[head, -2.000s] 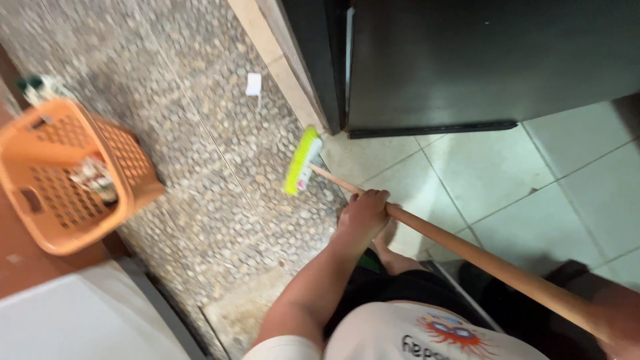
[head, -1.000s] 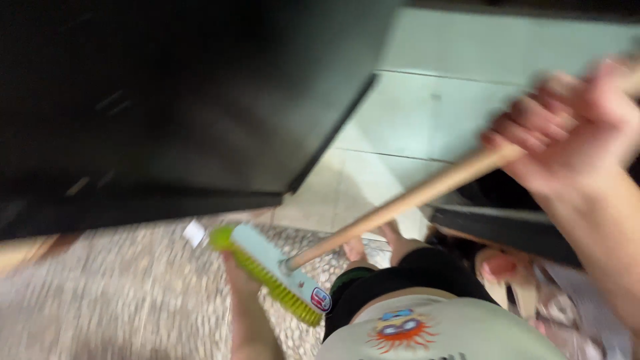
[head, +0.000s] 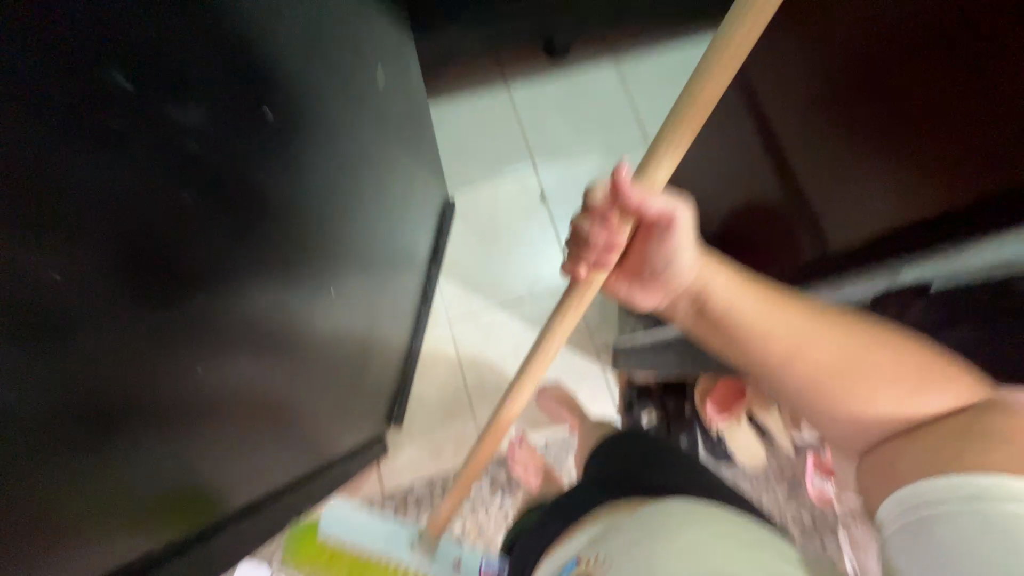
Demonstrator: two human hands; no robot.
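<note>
My right hand [head: 632, 240] is closed around the wooden handle [head: 552, 336] of a push broom, which runs slantwise from the top edge down to the broom head. The pale blue broom head [head: 376, 532] with yellow-green bristles [head: 316, 552] lies low in the view, partly cut off by the bottom edge, close to the base of a large black appliance or cabinet. My left hand is out of view. A small white object [head: 253, 567] shows beside the bristles at the bottom edge.
The black appliance or cabinet [head: 240, 280] fills the left side. Pale floor tiles [head: 504, 232] lie between it and dark furniture [head: 864, 120] at right. My bare feet [head: 532, 464] stand near the pebbled floor. Several shoes [head: 744, 432] lie under a low shelf at right.
The view has turned strongly; the orange basket seen two seconds ago is out of view. My left hand, near the broom head one second ago, has left the view. The handle now stands steeper.
</note>
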